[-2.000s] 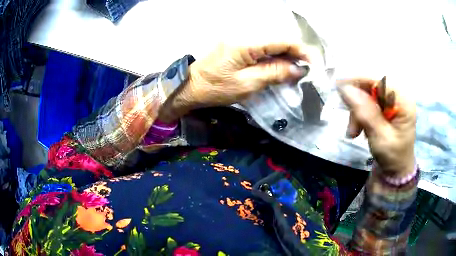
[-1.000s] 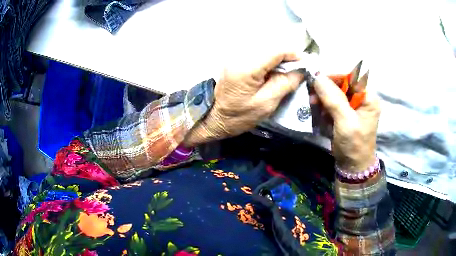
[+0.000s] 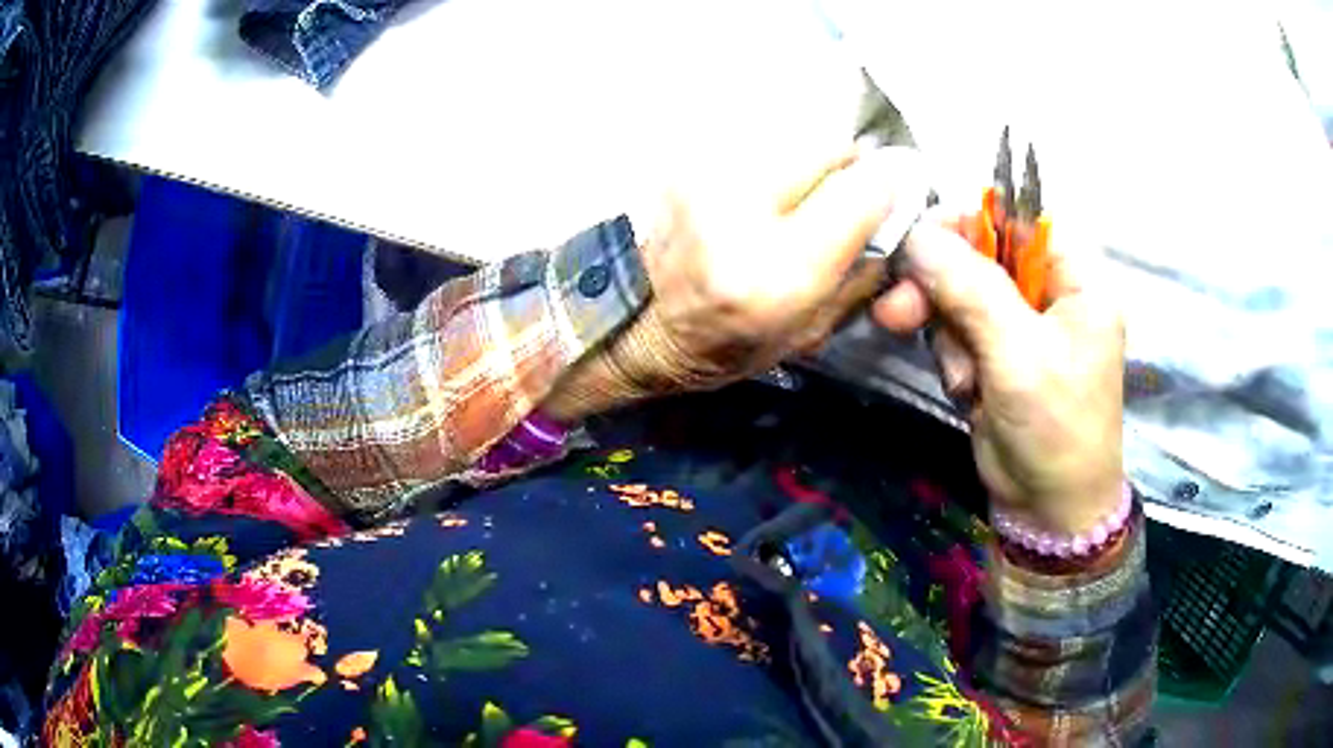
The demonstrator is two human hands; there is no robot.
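The pale garment [image 3: 1199,351] lies overexposed across the table at centre and right, with two small dark buttons near its lower right edge. My left hand [image 3: 775,263] pinches a folded edge of it between thumb and fingers. My right hand [image 3: 1031,351] has its thumb and fingertips at the same edge, close to my left fingertips. The orange-handled thread snips [image 3: 1020,241] are held in my right hand, their two dark blades pointing up and slightly apart. The exact spot between the fingertips is mostly hidden.
Blue denim [image 3: 329,37] lies at the table's upper left, with more denim [image 3: 44,176] hanging at the far left. Blue material [image 3: 219,314] is below the table edge. A dark green crate [image 3: 1210,614] is below at the right. The floral apron [image 3: 483,614] is close under my arms.
Both hands have come together at the garment edge. My right hand has moved left from the garment's right part, and the snips now point upright. The button seen between the hands is now hidden.
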